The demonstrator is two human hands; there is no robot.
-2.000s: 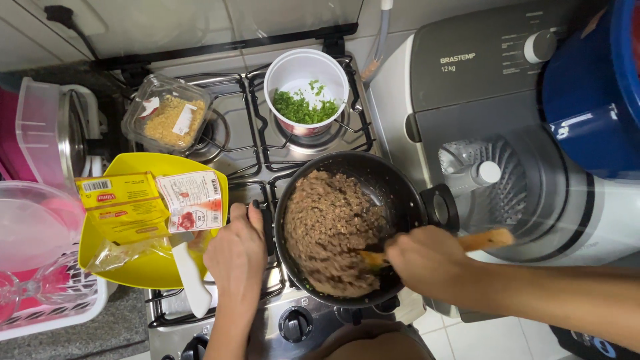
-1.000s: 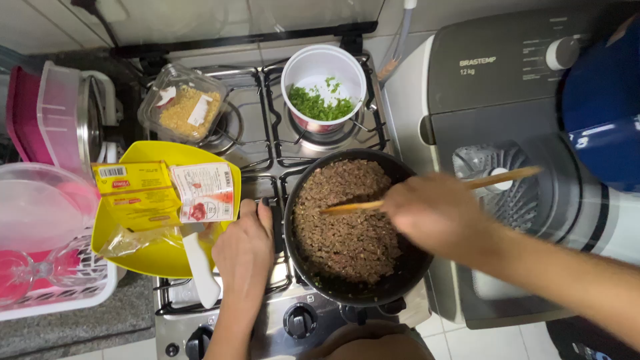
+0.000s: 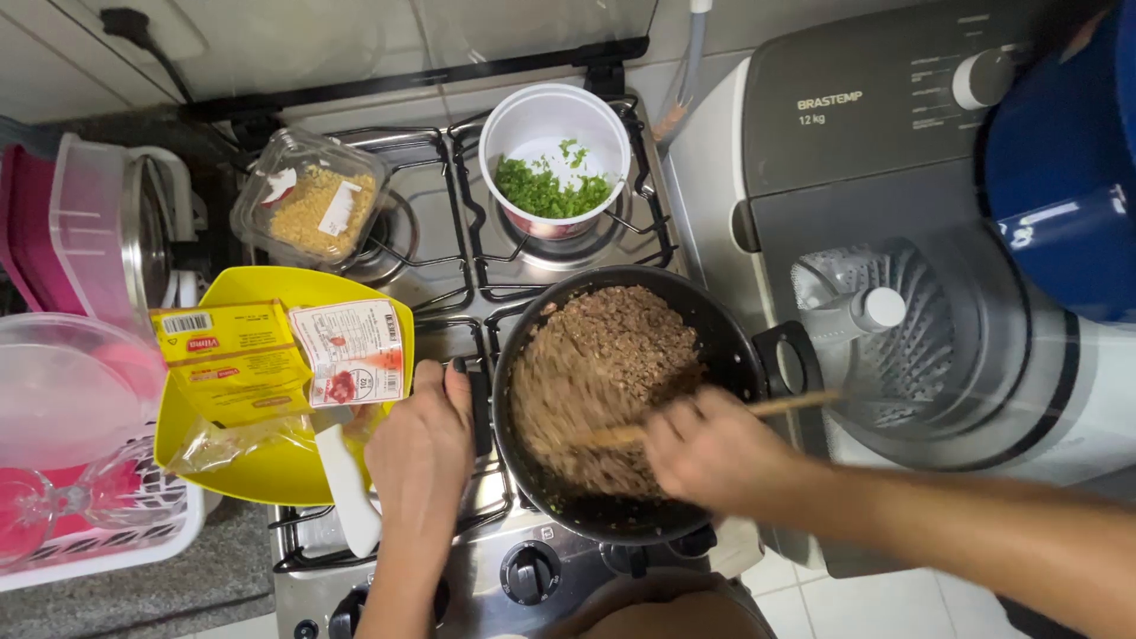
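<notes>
A black pan [image 3: 632, 531] stands on the front right burner with browned ground meat [image 3: 648, 342] in it, partly blurred by motion. My left hand [image 3: 422, 457] is closed around the pan's left side handle [image 3: 482, 413]. My right hand [image 3: 710, 448] grips a wooden spoon [image 3: 794, 404] over the pan; its lower end is in the meat. Behind the pan, a white tub [image 3: 555, 111] holds chopped green herbs [image 3: 550, 188]. Left of my left hand, a yellow bowl [image 3: 257, 486] contains opened packaging [image 3: 235, 359] and a white-handled knife [image 3: 348, 488].
A clear plastic box [image 3: 306, 200] of yellowish crumbs sits at the back left of the gas stove [image 3: 444, 275]. At far left, a white dish rack [image 3: 177, 532] holds glasses and plastic containers. A washing machine [image 3: 852, 151] stands at right, beside a large blue vessel [image 3: 1065, 177].
My right hand has moved down and left over the pan since one second ago, with the spoon. The meat has shifted in the pan. My left hand stays at the handle.
</notes>
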